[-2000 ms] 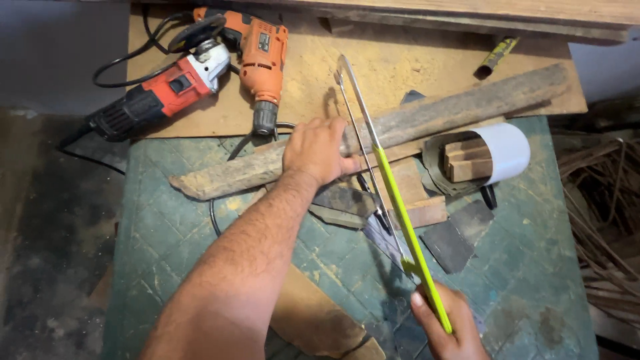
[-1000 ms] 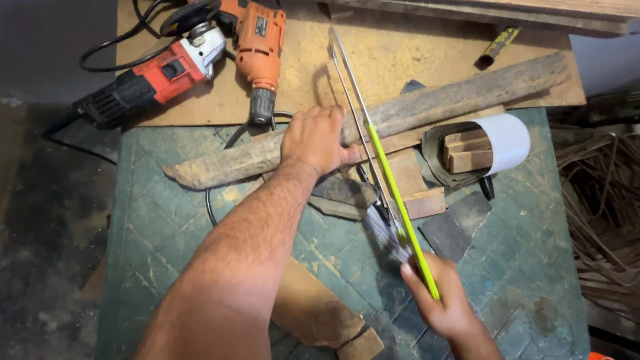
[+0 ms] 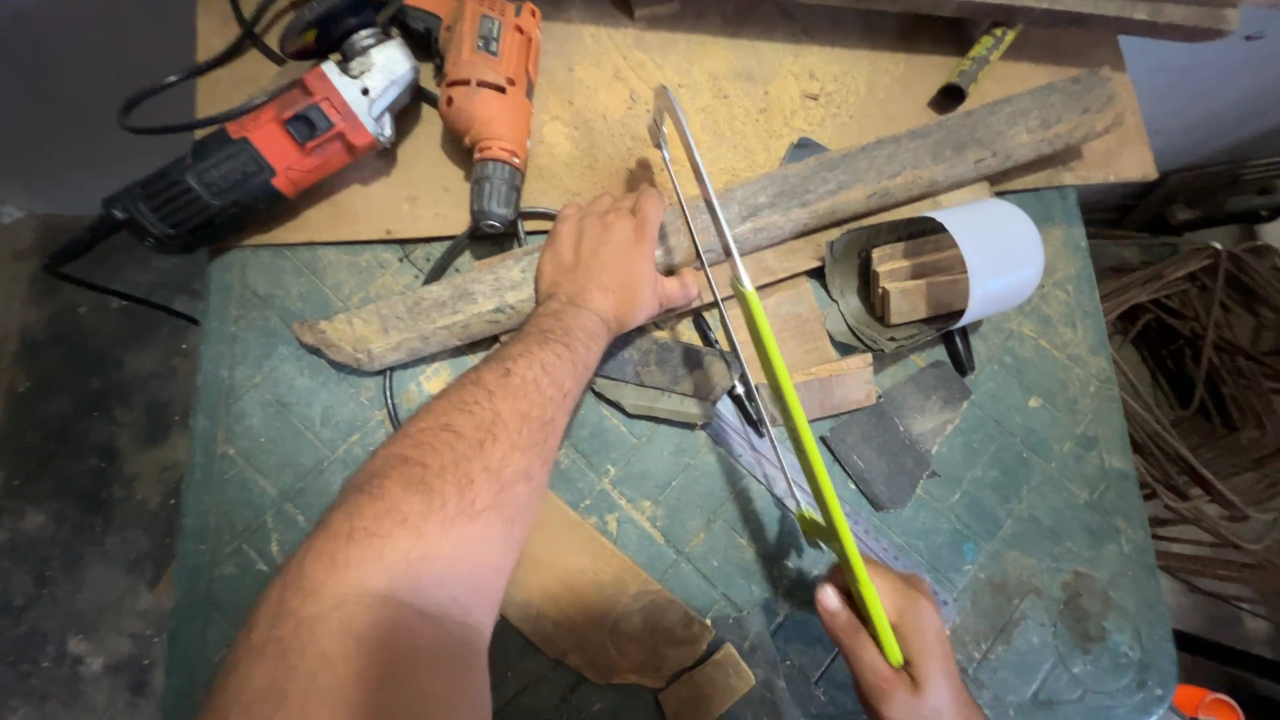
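A long rough wooden branch (image 3: 900, 150) lies slantwise across the table. My left hand (image 3: 605, 255) grips it left of its middle, thumb on the near side. My right hand (image 3: 895, 640) is closed around the yellow-green handle end of a hacksaw (image 3: 790, 400). The saw's silver front end points away from me, and its blade crosses the branch just right of my left thumb. Whether the blade has cut into the wood cannot be told. Beneath the saw are a wooden block (image 3: 825, 388), a dark flat piece (image 3: 665, 362) and a clear ruler (image 3: 870, 535).
A red angle grinder (image 3: 290, 130) and an orange drill (image 3: 490, 90) lie at the back left. To the right are a white roll (image 3: 990, 260) with wood pieces inside, and torn sandpaper (image 3: 900, 435). Cardboard (image 3: 610, 590) lies near my left forearm; a yellow-black tube (image 3: 975, 68) lies behind.
My right hand and the hacksaw have shifted a little back and forth along the saw's length. My left hand stays on the branch.
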